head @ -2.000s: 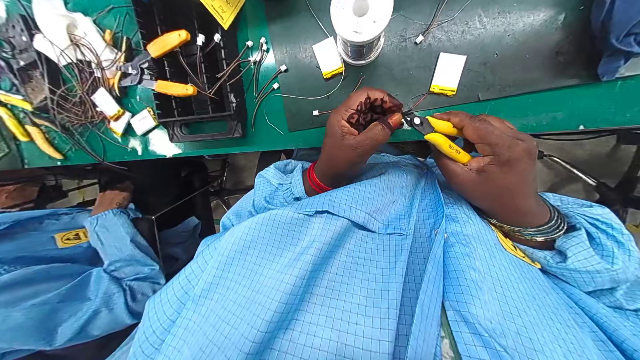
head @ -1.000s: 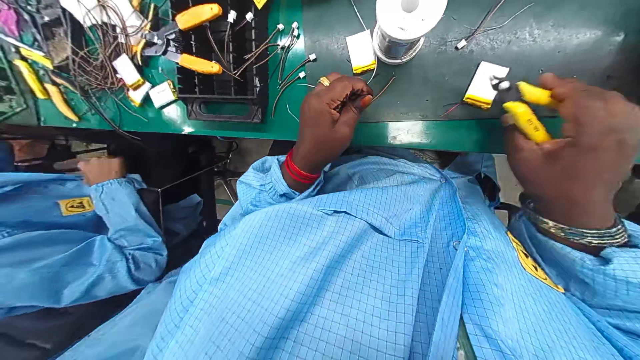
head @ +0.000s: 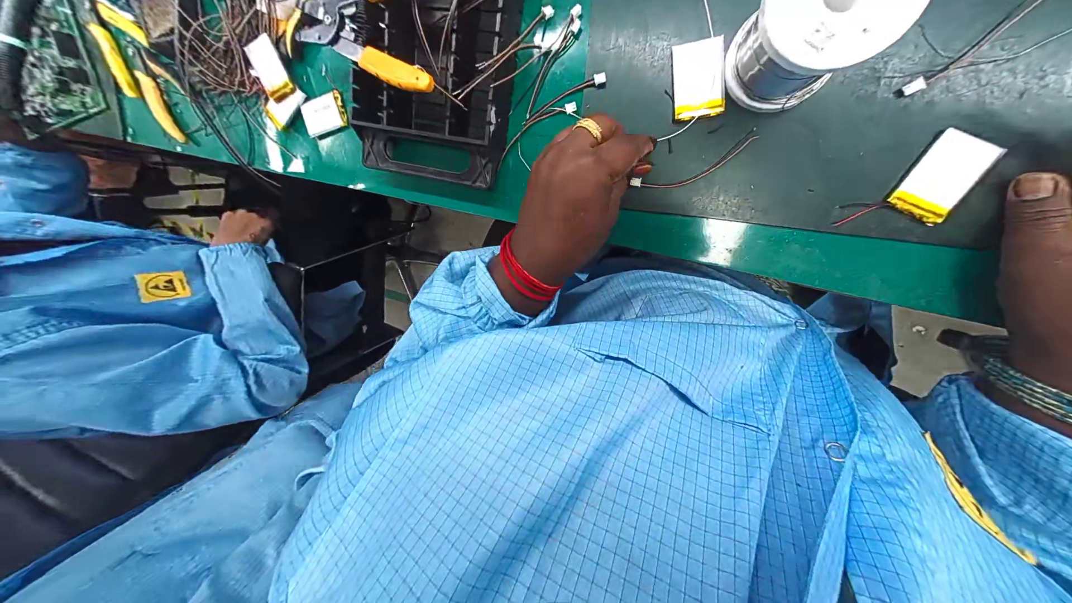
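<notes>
My left hand (head: 578, 188), with a red bangle at the wrist, pinches a wire lead with a small white connector (head: 635, 182) over the mat's near edge. The lead's brown and dark wires (head: 708, 174) stretch to the right on the dark mat. My right hand (head: 1038, 260) is at the right frame edge, mostly cut off, its thumb beside a pouch battery cell (head: 948, 174) with yellow tape; whether it holds anything is hidden. Another pouch cell (head: 698, 77) lies beyond my left hand, beside a spool of solder wire (head: 775, 67).
A black slotted tray (head: 431, 151) stands left of my left hand, with connector leads (head: 557, 92) beside it. Orange-handled wire strippers (head: 394, 69), more cells (head: 323, 114), tangled wires (head: 222, 59) and yellow-handled tools (head: 159, 105) lie farther left. A co-worker's arm (head: 251, 335) is at the left.
My right hand has carried the yellow-handled cutters away to the right, and they are out of view now. The wire lead held by my left hand now lies extended on the mat.
</notes>
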